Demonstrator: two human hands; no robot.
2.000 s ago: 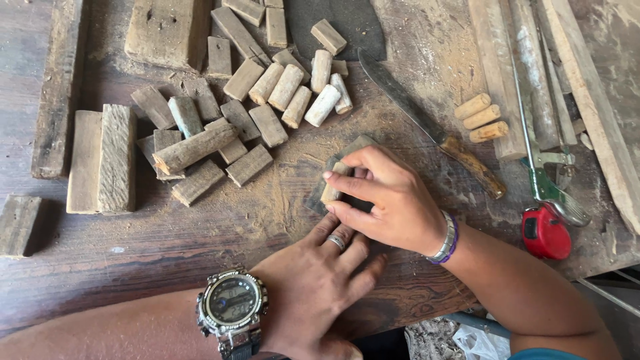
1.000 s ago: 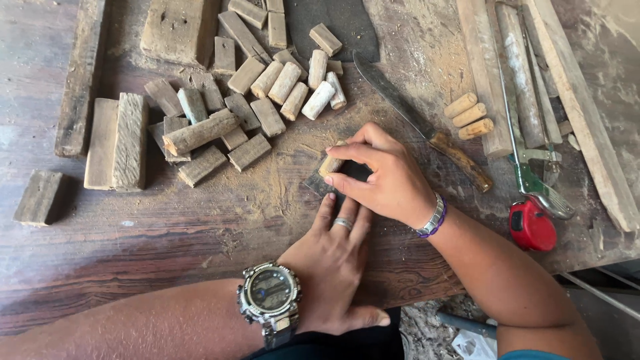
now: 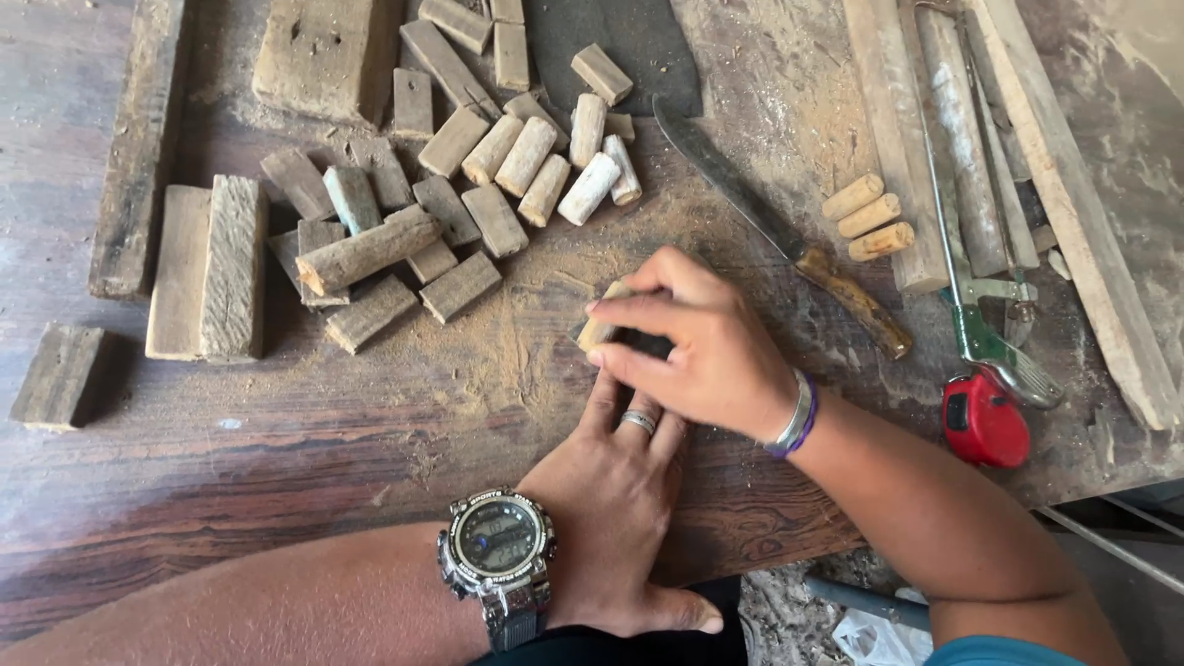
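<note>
My right hand (image 3: 708, 347) pinches a small wooden piece (image 3: 605, 319) between thumb and fingers, over a dark, flat sheet mostly covered by the hand; its kind cannot be told. My left hand (image 3: 606, 495) lies palm down just below, its fingertips by the sheet's lower edge and partly under my right hand, its thumb spread. Sawdust (image 3: 518, 342) is scattered beside them. A curved knife (image 3: 740, 199) with a wooden handle lies to the upper right, near several short rounded wooden pegs (image 3: 868, 215).
Several small wooden blocks (image 3: 461, 287) and rounded pieces (image 3: 527, 155) are heaped at upper left. A dark sheet (image 3: 615, 46) lies at the top. On the right are long wooden strips (image 3: 1078, 213), a hacksaw (image 3: 971, 333) and a red tape measure (image 3: 985, 421). The table's front edge is below.
My right hand stays closed on the small wooden piece, with a slight shift in its pose. My left hand was more beneath the right hand two seconds ago and now lies lower, fingers pointing up.
</note>
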